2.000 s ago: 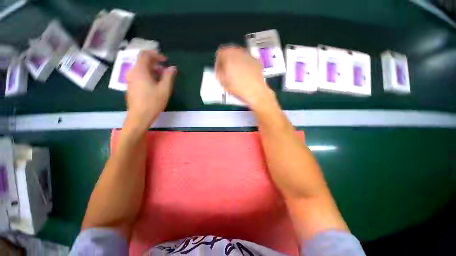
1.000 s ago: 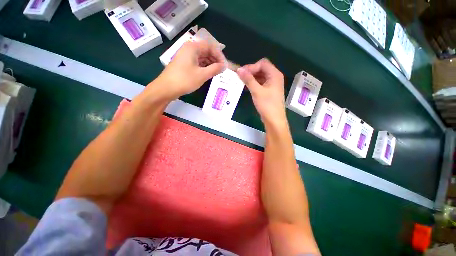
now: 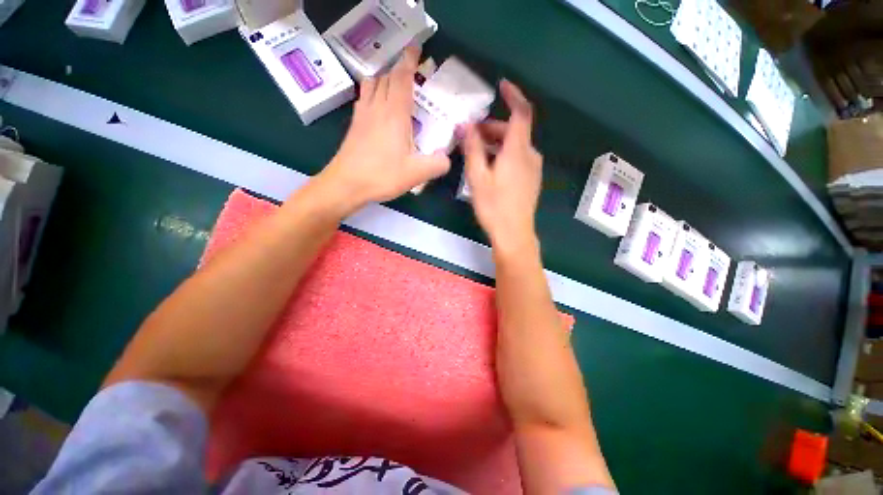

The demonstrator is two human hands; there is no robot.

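Note:
A white retail box (image 3: pixel 432 116) with a raised white end flap (image 3: pixel 461 87) lies between my hands on the green belt. My left hand (image 3: pixel 387 140) is at its left side, fingers extended and thumb apart, partly covering it. My right hand (image 3: pixel 503 160) is at its right, fingers bent, with the thumb near the box's edge. A small white piece of another box (image 3: pixel 465 184) shows beneath my right hand; the rest is hidden. Blur hides whether my right hand grips anything.
Boxes with open flaps (image 3: pixel 302 70) lie beyond my left hand. Several boxes (image 3: pixel 647 242) stand in a row at right. A pale strip (image 3: pixel 426 237) separates the belt from the pink foam mat (image 3: pixel 387 338). Label sheets (image 3: pixel 712 39) lie far right, an orange object (image 3: pixel 807 454) lower right.
The box held upright between both hands above the strip is no longer visible there. My left hand has moved right and its fingers have straightened. An open box now shows between the hands.

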